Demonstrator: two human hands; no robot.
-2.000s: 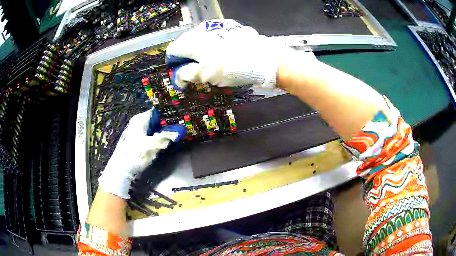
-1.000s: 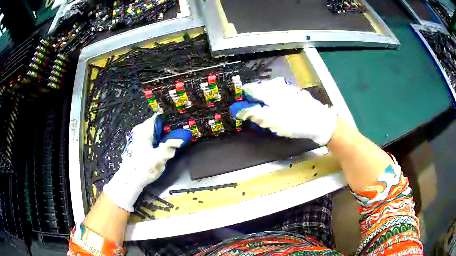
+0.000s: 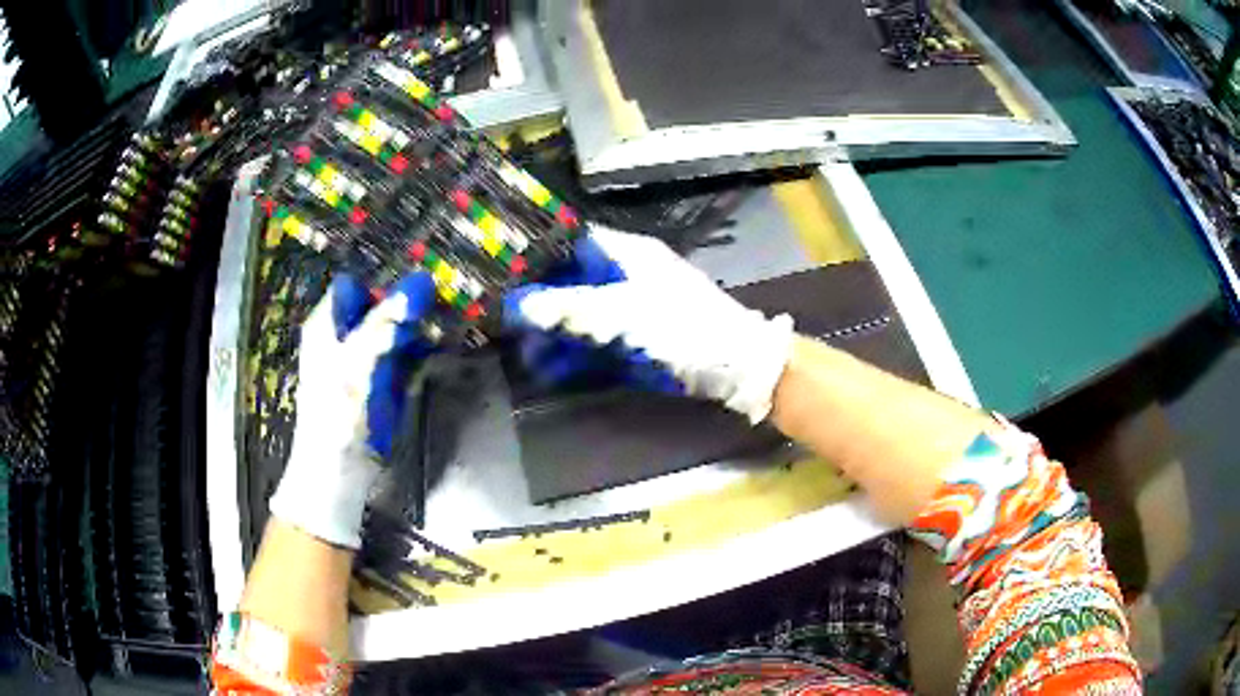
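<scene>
A PCB panel [image 3: 428, 204] with rows of red, yellow, green and white parts is held tilted above the left part of the near frame tray [image 3: 653, 582]. My left hand [image 3: 356, 394], in a white glove with blue fingertips, grips its near left edge. My right hand [image 3: 653, 320], gloved the same, grips its near right corner. Thumbs and fingertips are partly hidden by the panel and gloves. A flat dark pad [image 3: 707, 408] with a lengthwise line lies in the tray, partly under my right hand.
Black edge strips [image 3: 408, 558] lie in the near tray. A framed tray [image 3: 816, 140] with small boards [image 3: 925, 34] lies beyond. Black ribbed racks [image 3: 136, 503] stand at left, boards heaped behind. Another tray [image 3: 1197, 163] is at the right edge of the green mat [image 3: 1047, 258].
The panel is now a larger piece with more rows, raised and turned to the upper left. Both hands hold it, and my right hand has moved left.
</scene>
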